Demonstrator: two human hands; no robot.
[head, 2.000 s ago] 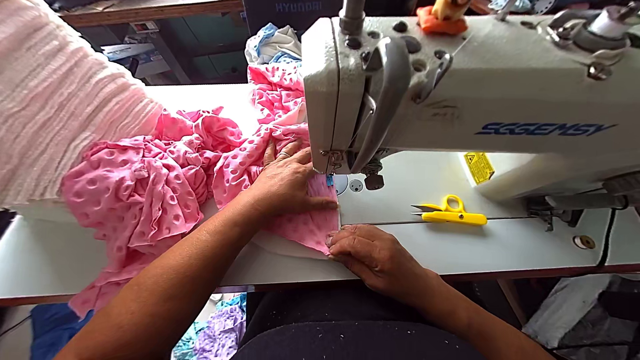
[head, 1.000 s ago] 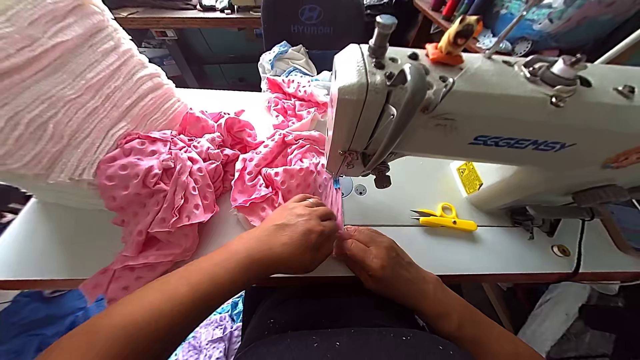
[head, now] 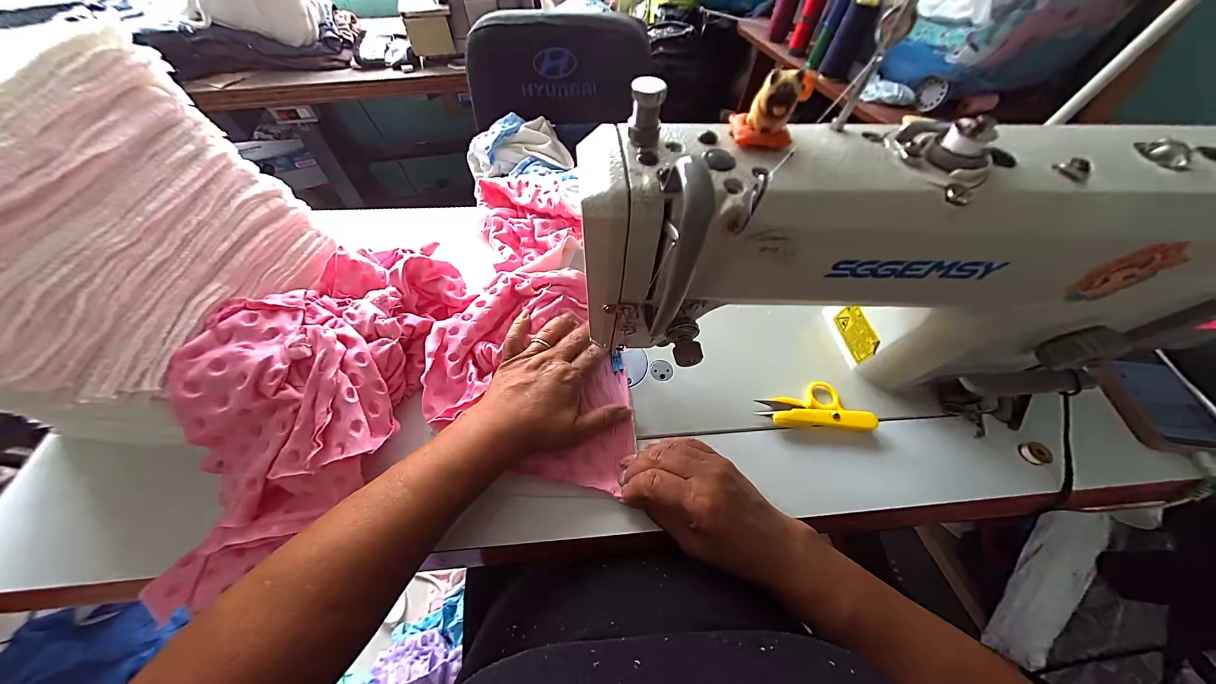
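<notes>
Pink dotted fabric (head: 285, 380) lies bunched over the left of the white sewing table (head: 85, 513), and one part of it runs under the needle area of the white industrial sewing machine (head: 788, 218). My left hand (head: 546, 394) rests flat on this fabric, fingers spread, just left of the blue-tinted presser foot (head: 617, 360). Near the table's front edge, my right hand (head: 698, 489) pinches the near corner of the fabric between thumb and fingers. Yellow thread snips (head: 825, 418) lie on the table to the right, touched by neither hand.
A tall stack of pale pink and white fabric (head: 142, 218) stands at the left. White and blue cloth (head: 521, 147) is behind the machine head. A small bobbin (head: 1035, 453) lies at the right. Thread cones (head: 807, 28) and a dark chair back (head: 559, 71) are farther back.
My left hand was closed beside the right hand a second ago; it has moved away from me and now lies spread on the fabric. The right hand remains at the fabric's near edge.
</notes>
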